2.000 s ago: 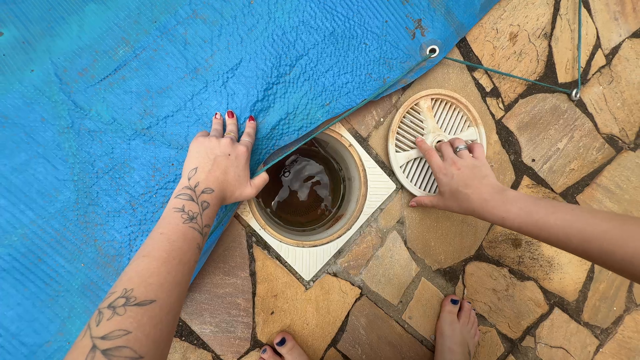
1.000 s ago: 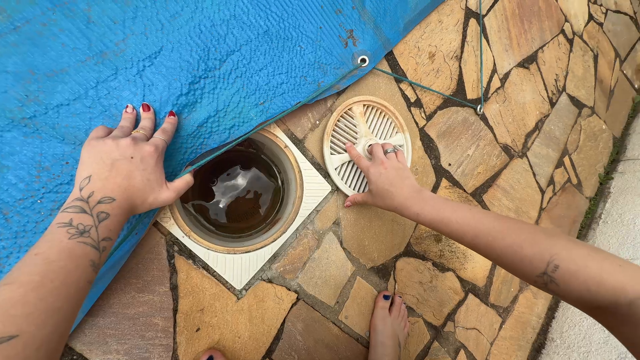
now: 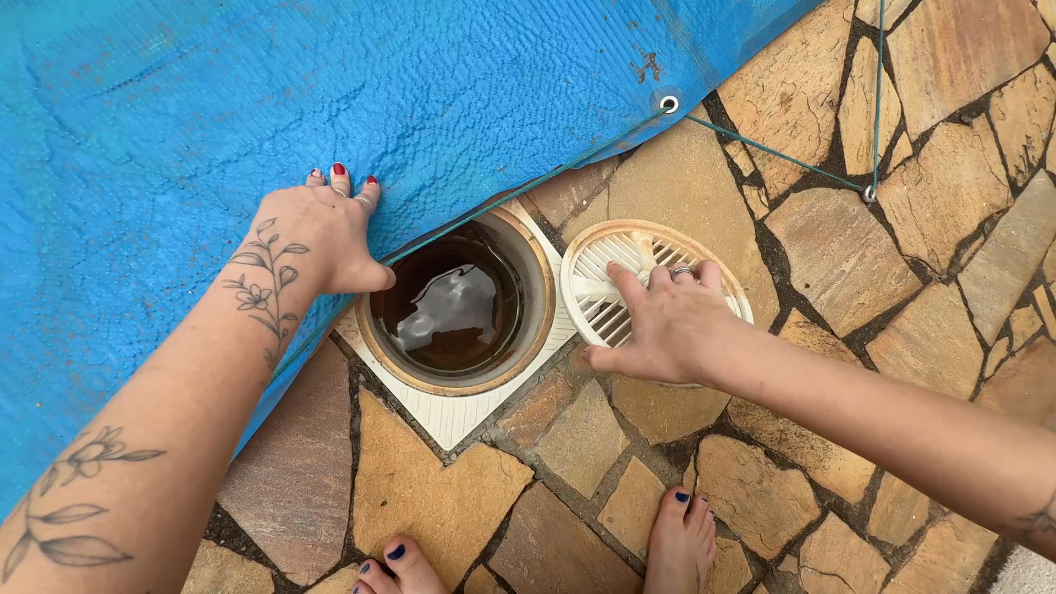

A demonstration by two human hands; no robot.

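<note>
My left hand (image 3: 326,235) presses on the edge of a blue pool cover (image 3: 462,107), fingers spread and thumb at the rim of a round skimmer opening (image 3: 450,309). Dark water in the opening reflects the sky. A white square plastic frame (image 3: 450,421) surrounds it, partly under the cover. Just right of the opening is a round white slotted skimmer lid (image 3: 590,272), its left edge beside the frame. My right hand (image 3: 668,318) lies over the lid with fingertips on its slats; whether it grips the lid cannot be told. The hand hides the lid's lower right part.
Irregular stone paving (image 3: 841,247) surrounds the frame. A green cord (image 3: 775,154) runs from the metal grommet (image 3: 669,104) in the cover to a metal eyelet (image 3: 869,194) on the paving. My bare feet (image 3: 681,544) stand at the bottom of the view.
The lid and my right hand have moved left, nearer to the opening. The lid lay farther from the frame before. My left hand stays on the cover's edge.
</note>
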